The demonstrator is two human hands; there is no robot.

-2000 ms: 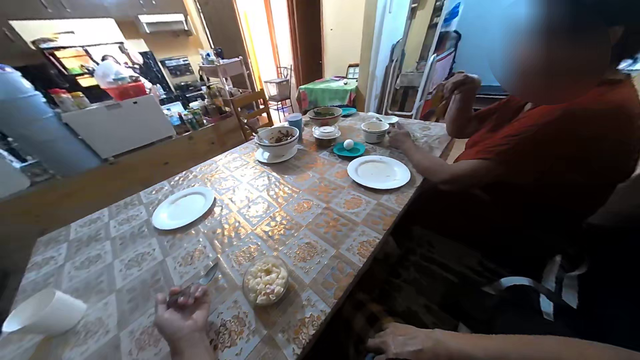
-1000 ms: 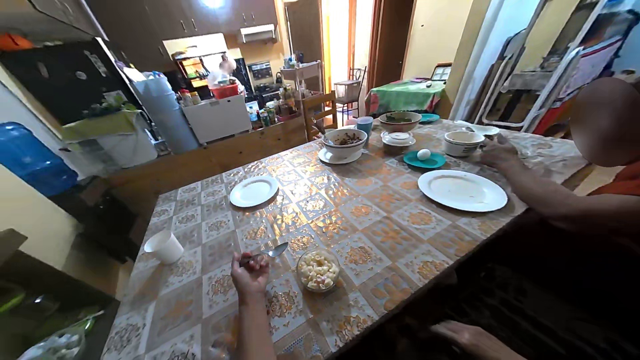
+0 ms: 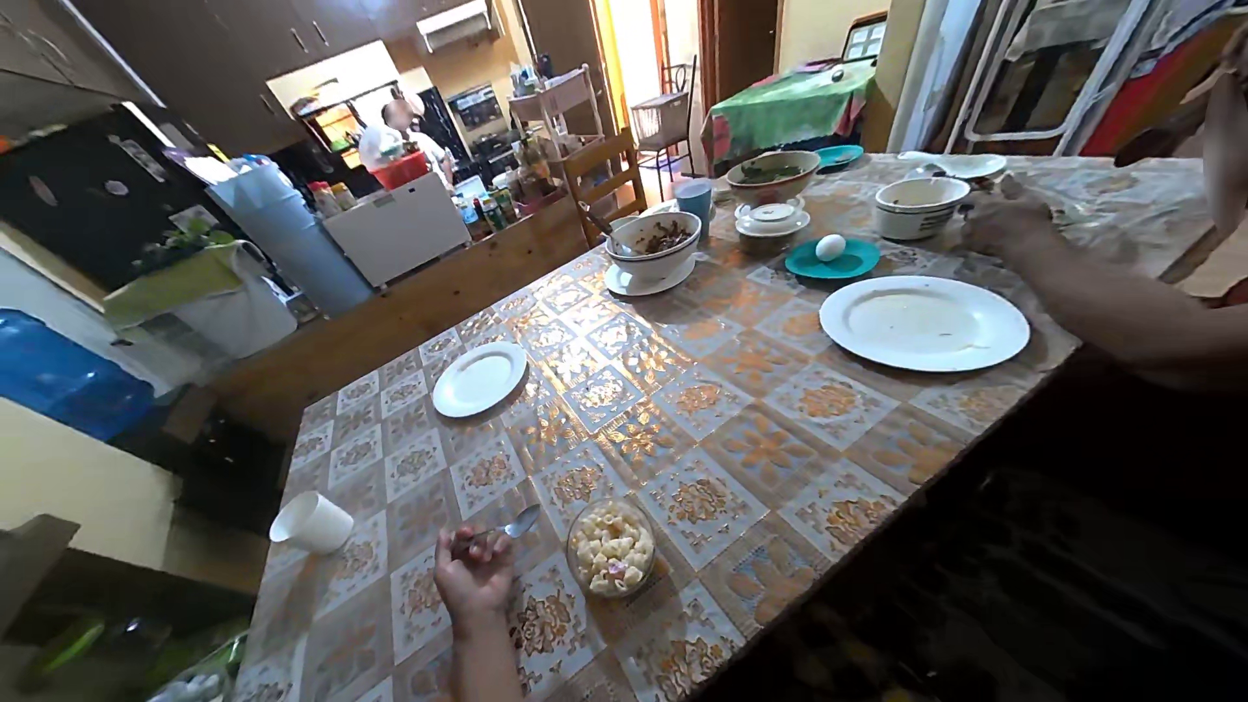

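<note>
My left hand (image 3: 475, 575) rests palm up at the near part of the table, its fingers curled round the handle of a metal spoon (image 3: 521, 522). The spoon's bowl points right, toward a clear glass bowl of macaroni salad (image 3: 611, 548) close beside it. Left of the hand stands a white cup (image 3: 312, 524), tilted in this view. Beyond is a white plate (image 3: 480, 379) with nothing on it. My right hand is out of the frame now.
A patterned tablecloth (image 3: 697, 499) covers the table. At the far right a co-diner's hand (image 3: 1009, 219) is by a white bowl (image 3: 918, 207). Near it lie a large white plate (image 3: 924, 324), an egg (image 3: 831, 248) on a green plate (image 3: 858, 259), and a bowl of food (image 3: 653, 244).
The view has swung right to left, and my right hand, seen low in the earlier frames, has left it. My left hand keeps the spoon beside the glass bowl.
</note>
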